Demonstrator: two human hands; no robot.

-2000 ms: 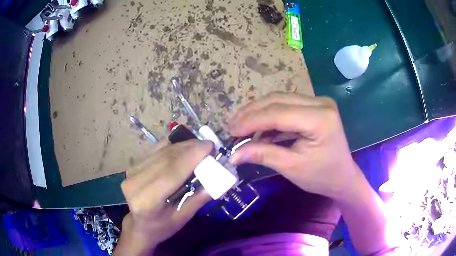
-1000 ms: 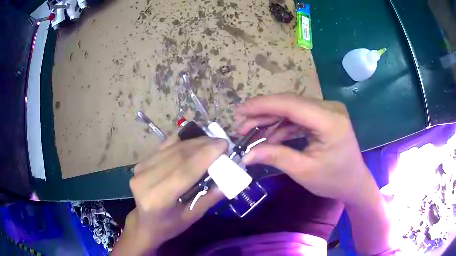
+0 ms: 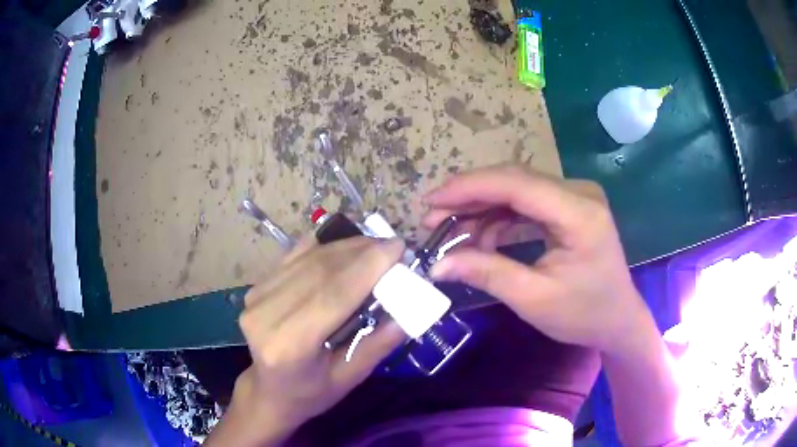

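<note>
A white model motorcycle body (image 3: 411,301) is held above the near edge of the bench, with its white nose and a metal loop with a coil pointing towards me. My left hand (image 3: 319,306) is closed around its middle. My right hand (image 3: 533,253) is beside the handlebar (image 3: 446,234), with thumb and index finger at the grip end; whether it pinches a small part is hidden. The other grip (image 3: 348,332) sticks out below my left fingers. A red tail light (image 3: 318,215) and two silver rods (image 3: 339,170) point away from me over the mat.
A stained cardboard mat (image 3: 192,131) lies on the green bench (image 3: 664,192). A bright green item (image 3: 530,52) and a white squeeze bottle (image 3: 629,114) are at the right. White models (image 3: 122,22) stand far left. Bins with metal parts (image 3: 179,397) are below the bench.
The model and both hands have shifted a little to the right in view. The dark handlebar grip near my right fingers shows more clearly than two seconds ago. My left hand keeps its hold.
</note>
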